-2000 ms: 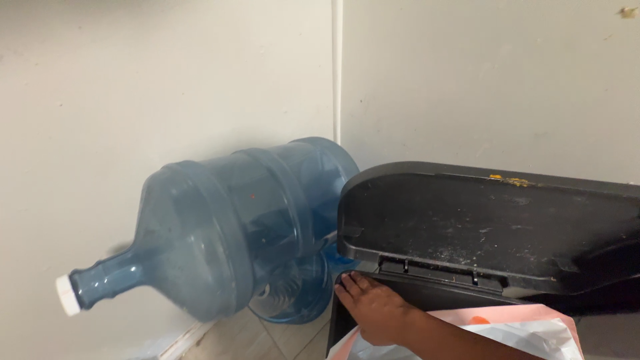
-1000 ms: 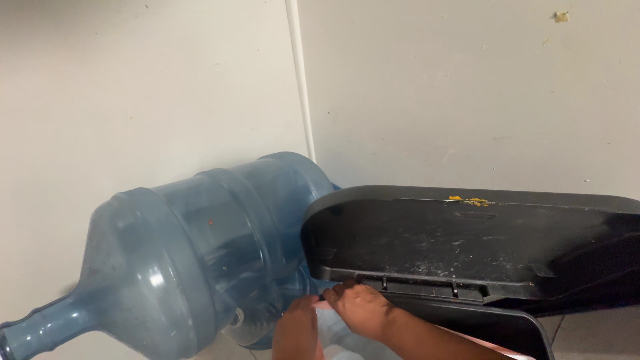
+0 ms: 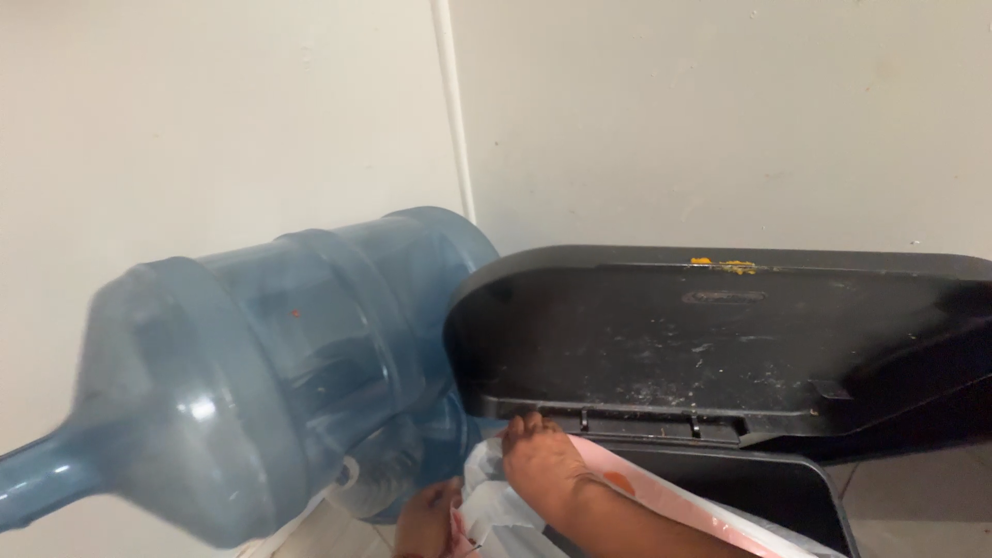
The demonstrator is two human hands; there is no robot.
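A white and pink plastic bag [image 3: 504,511] lines part of a black plastic trash bin [image 3: 775,488], whose lid [image 3: 659,341] stands raised against the wall. My right hand [image 3: 542,465] grips the bag's edge at the bin's back left corner, near the lid hinge. Lower and to the left, my left hand [image 3: 428,521] is closed on the bag's side; its lower part is cut off by the frame. The bag's contents cannot be made out.
A large blue water jug [image 3: 256,364] lies on its side left of the bin, with another blue jug [image 3: 387,465] beneath it. Walls meet in a corner [image 3: 457,116] behind them. Tiled floor [image 3: 914,496] shows at the right.
Two seconds ago only my right hand showed, at the bin's edge; my left hand has since come in beside it. The bag's edge has been drawn to the bin's back left corner. The view has shifted.
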